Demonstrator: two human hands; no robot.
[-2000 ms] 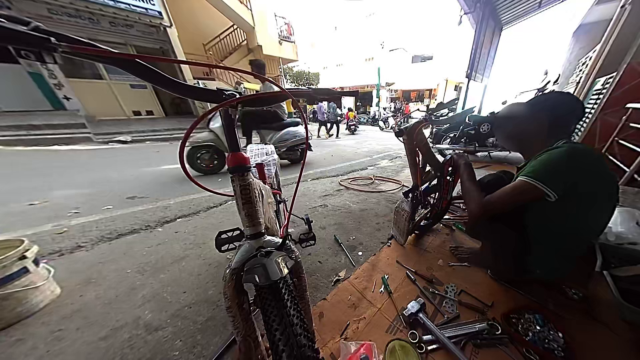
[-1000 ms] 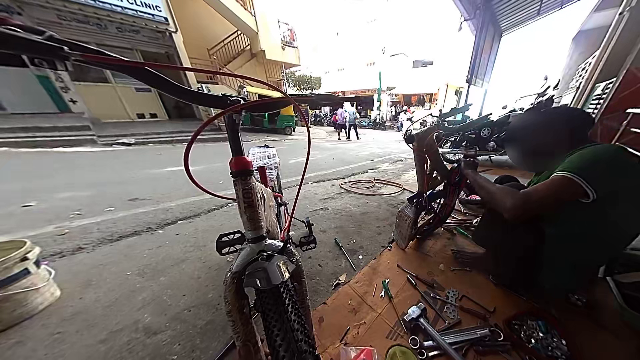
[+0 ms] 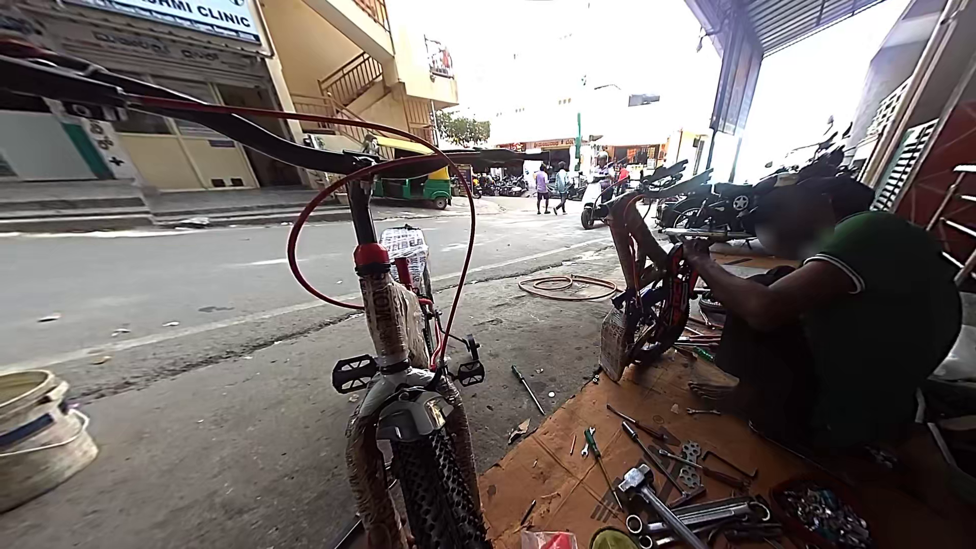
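Neither of my hands is in the head view. A bicycle with a wrapped fork (image 3: 385,324), a black handlebar (image 3: 252,137) and a knobby front tyre (image 3: 438,488) stands upright before me, its red cable (image 3: 305,274) looping out at both sides of the stem. To its right, on brown cardboard (image 3: 557,457), lie a hammer (image 3: 659,503), several wrenches (image 3: 701,515), a green-handled screwdriver (image 3: 598,457), a multi-hole bicycle spanner (image 3: 691,463) and a tray of small metal parts (image 3: 827,515). Another screwdriver (image 3: 528,389) rests on the concrete beside the cardboard.
A co-worker in a green shirt (image 3: 892,305) sits at the right, hands at a partly wrapped bicycle frame (image 3: 637,244). A coiled hose (image 3: 568,287) lies on the ground. At the left edge is a dirty bucket (image 3: 42,442). A green auto rickshaw (image 3: 412,187) is across the road.
The scooter behind the bicycle two seconds ago is gone from there, and the auto rickshaw shows in the street instead. The co-worker has leaned and shifted a little. The bicycle before me stays as it was.
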